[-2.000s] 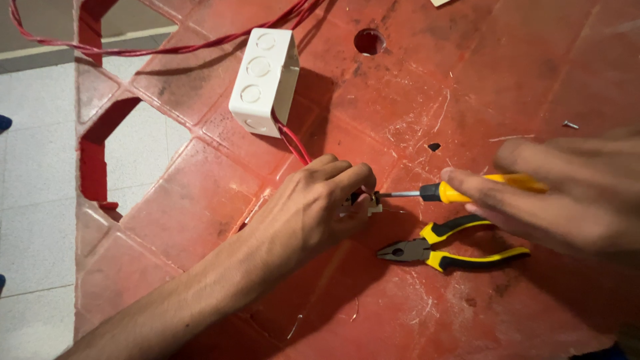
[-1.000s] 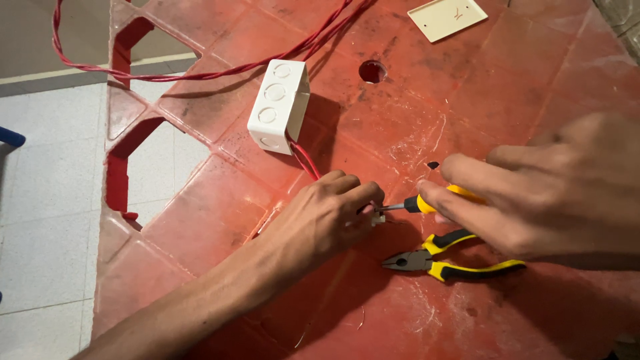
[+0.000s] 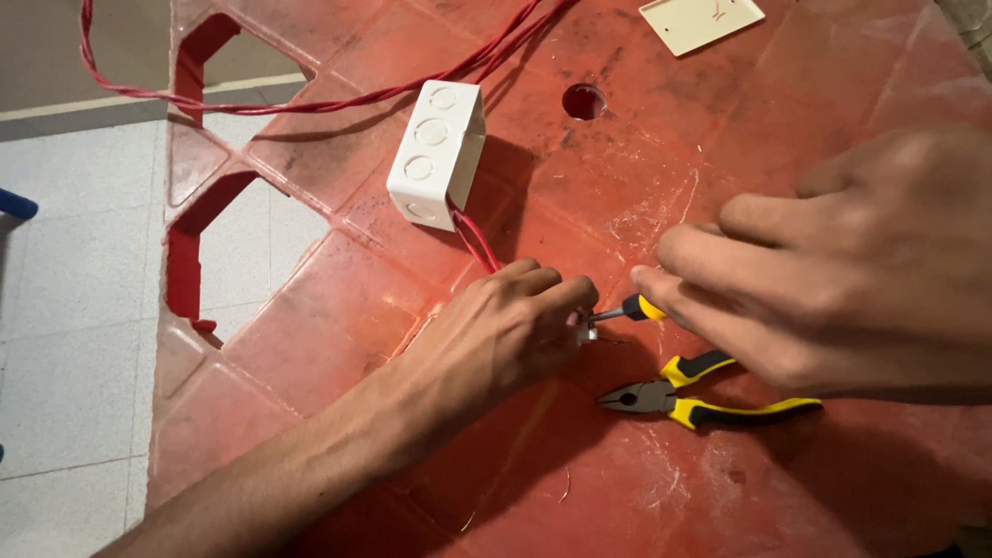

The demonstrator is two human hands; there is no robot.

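My left hand (image 3: pixel 519 318) pinches a small white electrical fitting (image 3: pixel 589 333), mostly hidden by the fingers. My right hand (image 3: pixel 837 271) is around the yellow and black handle of a screwdriver (image 3: pixel 643 308), whose tip meets the fitting at my left fingertips. Red wires (image 3: pixel 474 239) run from a white plastic electrical box (image 3: pixel 436 151) down behind my left hand. Combination pliers (image 3: pixel 674 399) with yellow and black handles lie just below the screwdriver, one handle partly behind my right hand.
A twisted red cable (image 3: pixel 333 107) crosses the upper left. Octagonal openings pierce the left side of the red plastic table (image 3: pixel 310 341), and a round hole (image 3: pixel 584 101) is near its top. A cream cover plate (image 3: pixel 701 19) lies at the top right. Thin wire scraps are scattered about.
My right hand has shifted its grip on the screwdriver, with its fingers now raised and bunched over the handle. My left hand stays at the fitting. The view has moved a little, showing the cover plate.
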